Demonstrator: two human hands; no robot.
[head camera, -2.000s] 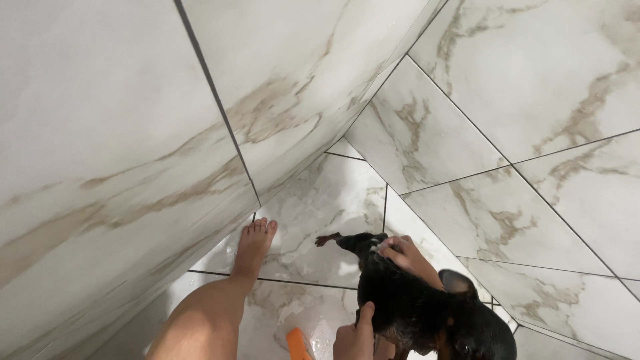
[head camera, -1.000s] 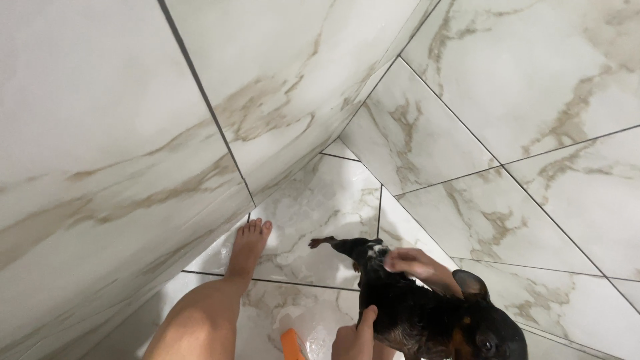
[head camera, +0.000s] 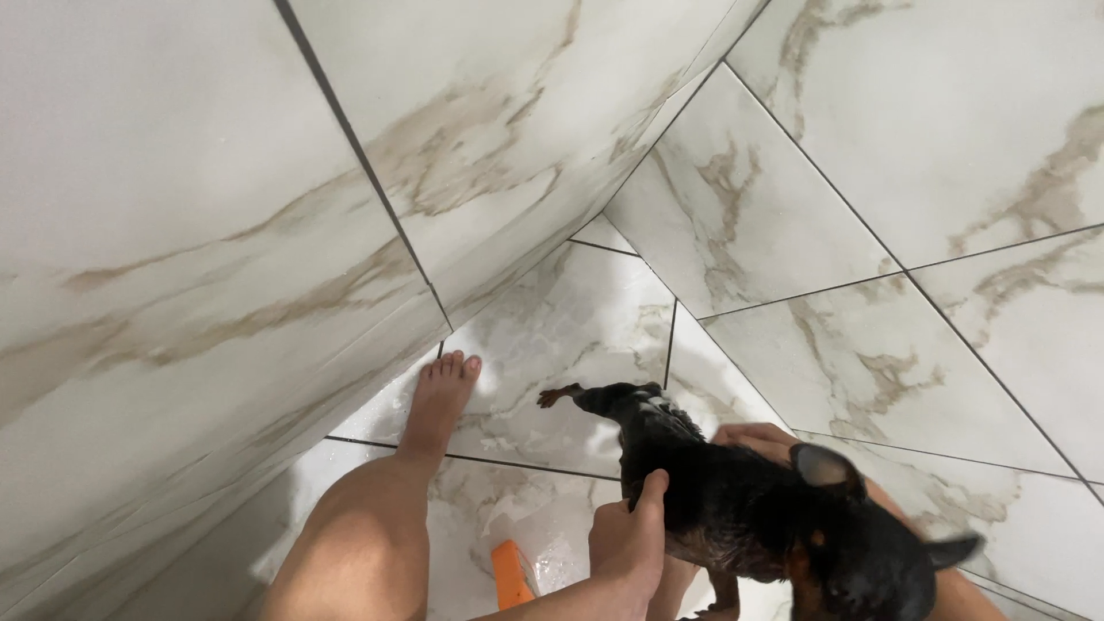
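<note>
A wet black-and-tan dog (head camera: 707, 483) stands on the tiled floor, its head at the lower right and its rear toward the corner, with whitish suds on its rump. My left hand (head camera: 630, 526) grips the dog's near side, thumb up along the flank; its fingertips are hidden under the body. Against the dog's far side, behind the raised ear, lies my right hand (head camera: 755, 440), partly covered by the dog, so its fingers show only in part.
Marbled tile walls (head camera: 811, 172) meet in a corner ahead. My bare foot (head camera: 444, 388) rests on the wet floor (head camera: 543, 345) near the left wall. An orange object (head camera: 511, 573) lies at the bottom, close to my left forearm.
My right hand has moved from the dog's rump toward its shoulder along the far side. The dog's head has turned and shifted lower. My left hand stays at its flank.
</note>
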